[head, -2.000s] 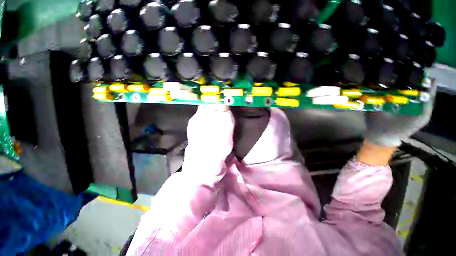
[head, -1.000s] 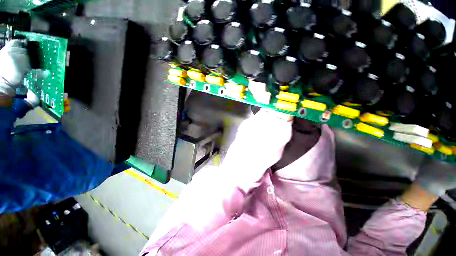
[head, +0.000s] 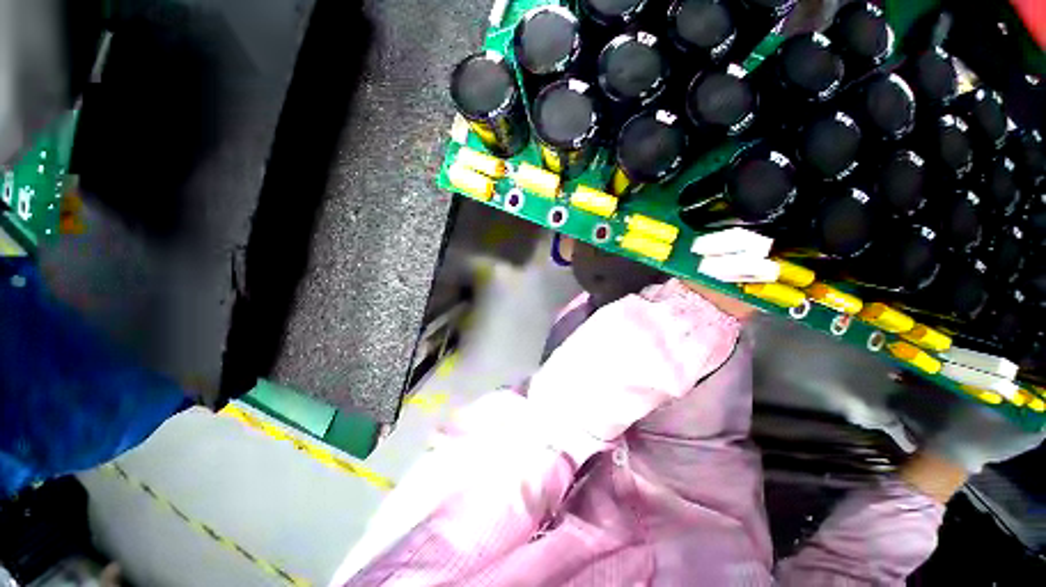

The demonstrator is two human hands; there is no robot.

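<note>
A long green capacitor board (head: 596,233) spans the upper right, tilted down to the right and cut off by the right edge. It carries rows of black capacitors (head: 650,145), with yellow and white blocks along its near edge. My left hand (head: 732,303) reaches under the board's middle and supports it; only the wrist shows and the fingers are hidden. My right hand (head: 984,433), in a pale glove, holds the near edge at the far right; its fingers are partly hidden and blurred.
Dark foam slabs (head: 358,229) stand at the left, close to the board's left end, over a green surface (head: 301,415). A blue sleeve (head: 80,373) of another person and part of another green board (head: 44,184) are at the far left. Yellow floor lines run below.
The board has come closer to the foam, and its left end now shows beside the slab. The foam looks larger and nearer. The other person's gloved hand has left the picture.
</note>
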